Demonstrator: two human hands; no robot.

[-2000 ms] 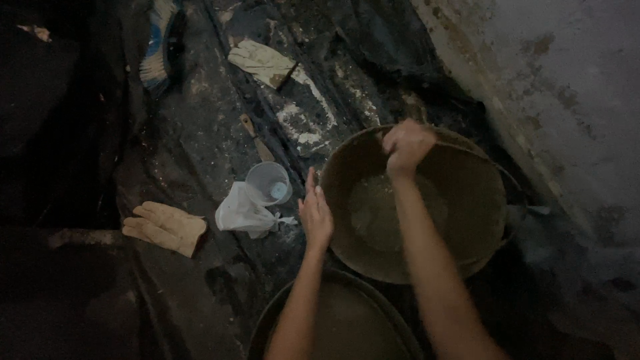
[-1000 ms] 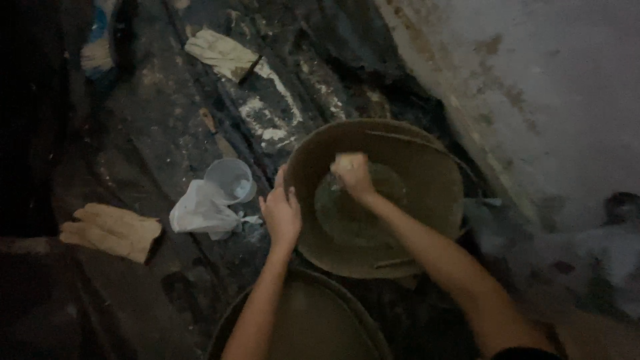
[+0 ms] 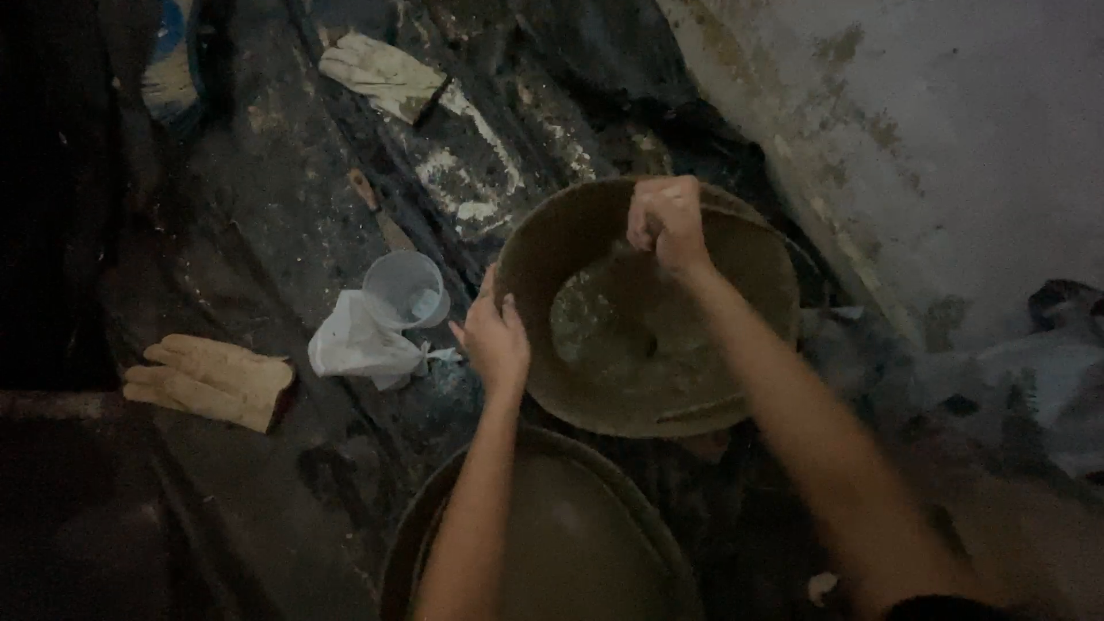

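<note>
A wide dark bucket [image 3: 539, 384], its inside coated grey-brown, stands with a murky liquid or wet mix [image 3: 586, 315] at the bottom. My left hand [image 3: 498, 336] rests against the left outer side of its rim, fingers apart. Above the far part of the opening is my right hand [image 3: 668, 220], its fingers curled into a fist; whether it grips a thin tool is too dark to tell. Nearer to me, partly behind my left forearm, is a second round container [image 3: 595, 526] with a smooth grey-brown surface inside.
Left of the bucket lie a clear plastic cup [image 3: 405, 289], a tied white plastic bag [image 3: 358, 345] and a scraper with a wooden handle [image 3: 366, 190]. Two work gloves [image 3: 211, 379], [image 3: 384, 76] and a brush [image 3: 170, 82] lie on black sheeting. A stained wall [image 3: 975, 172] rises at right.
My right fist has moved about within the bucket's opening, from over its middle one second ago to its far side now. My left hand has stayed by the rim.
</note>
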